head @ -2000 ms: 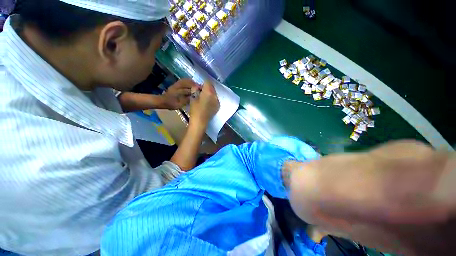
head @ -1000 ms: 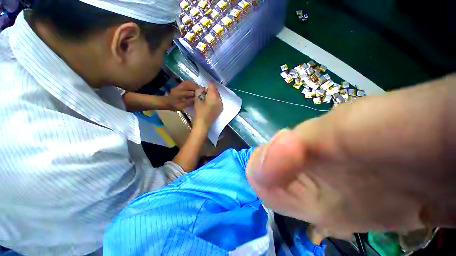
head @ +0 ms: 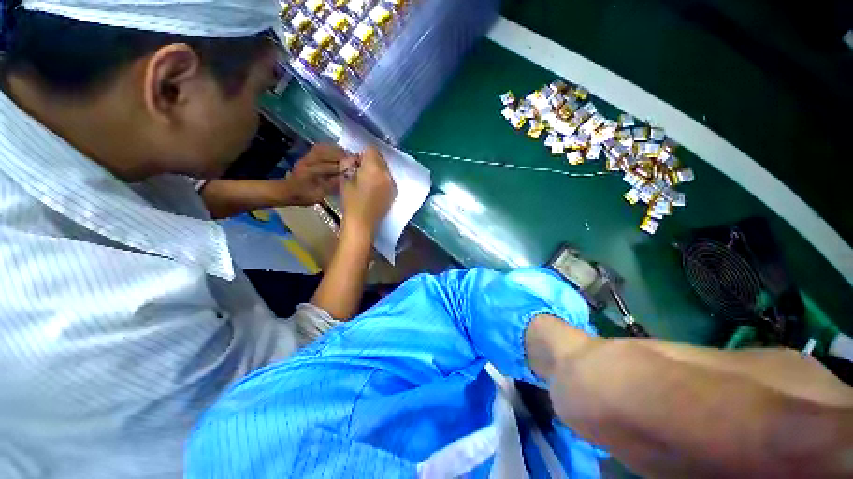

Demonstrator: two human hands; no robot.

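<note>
My left hand (head: 701, 402) is large and blurred at the lower right, reaching from a blue sleeve to the right edge. Its fingers do not show clearly. My right hand is not visible. A small fixture (head: 575, 269) with a pale centre lies on the green bench, just beyond my left cuff. A thin metal tip (head: 620, 305), likely of a soldering iron, points at its right side; the rest is hidden behind my left arm. A loose pile of white-and-yellow modules (head: 608, 140) lies behind the fixture. A thin solder wire (head: 505, 164) runs from the left to the pile.
A stack of clear blister trays (head: 430, 65) holding modules stands at the upper left. A seated person (head: 140, 309) at left works over a white paper (head: 409, 201). A black fan with a round grille (head: 720, 276) stands at right, with green tray parts (head: 818, 323) beside it.
My left hand swung up over part of the pile, then moved back down and right. The fixture, metal tip and fan now show. The view has shifted slightly.
</note>
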